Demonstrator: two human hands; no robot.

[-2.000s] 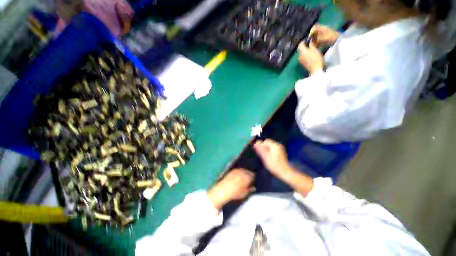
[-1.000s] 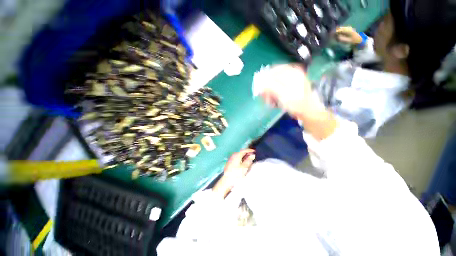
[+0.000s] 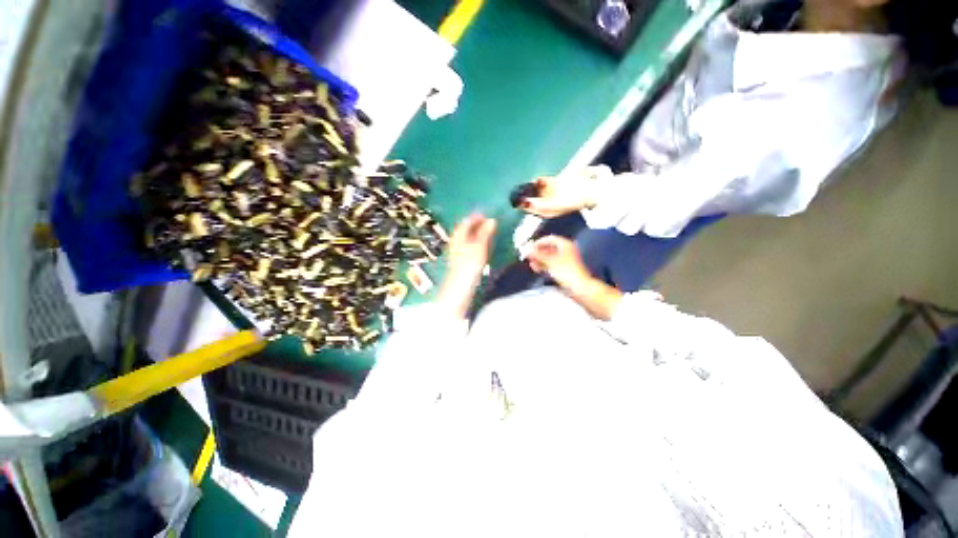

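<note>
My left hand [image 3: 473, 244] is bare and blurred, over the bench edge just right of the clip heap. My right hand [image 3: 562, 261] is bare, lower right of it, fingers bent. A small white scrap [image 3: 525, 231] lies at its fingertips; I cannot tell if it is held. The heap of binder clips [image 3: 305, 221], black with tan strips, spills from a tipped blue bin [image 3: 95, 200]. Two small cream blocks [image 3: 419, 277] lie at the heap's lower right. Another person's hand [image 3: 557, 198] holds a small dark piece [image 3: 523, 193] just above my right hand.
The green bench [image 3: 504, 105] carries a white sheet [image 3: 389, 63], a crumpled tissue [image 3: 444, 92] and a black tray [image 3: 615, 37] at the top. A slotted black tray [image 3: 273, 415] is lower left, beside a yellow bar [image 3: 179, 373]. A coworker in white [image 3: 725, 137] is close on the right.
My right hand has come back from over the bench to the edge. My left hand has risen toward the heap. The coworker's arm now reaches in beside my hands. The view has shifted.
</note>
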